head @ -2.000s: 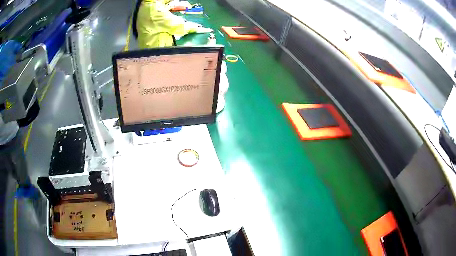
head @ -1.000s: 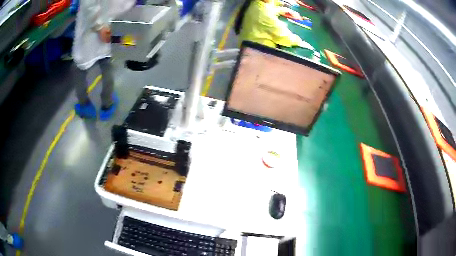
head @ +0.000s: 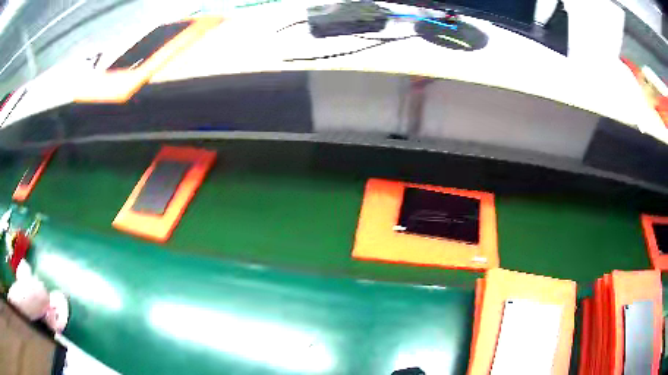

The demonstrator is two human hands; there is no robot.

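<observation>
Neither of my hands is in the picture. A stack of orange foam trays (head: pixel 485 322) stands at the lower right, with a pale silver tablet (head: pixel 529 340) on top, cut off by the bottom edge. A second stack of orange trays (head: pixel 602 322) stands beside it, with a grey tablet (head: pixel 639 337) on top. Behind them, on the green conveyor belt, an orange tray (head: pixel 377 223) bears a black-faced tablet (head: pixel 439 214). Further left, a tilted orange tray (head: pixel 192 172) bears a grey tablet (head: pixel 160 188).
The green bench edge (head: pixel 220 315) runs along the front. A small black object (head: pixel 408 371) is cut off at the bottom. The monitor (head: pixel 26 340) shows at the lower left, with pale, blurred shapes above it. Beyond the dark barrier, a white surface holds another orange tray (head: pixel 157 62) and cables.
The view has swung right, from the machine table to the belt and tray stacks. The fixture, keyboard and mouse have left the picture; the monitor is now only a corner.
</observation>
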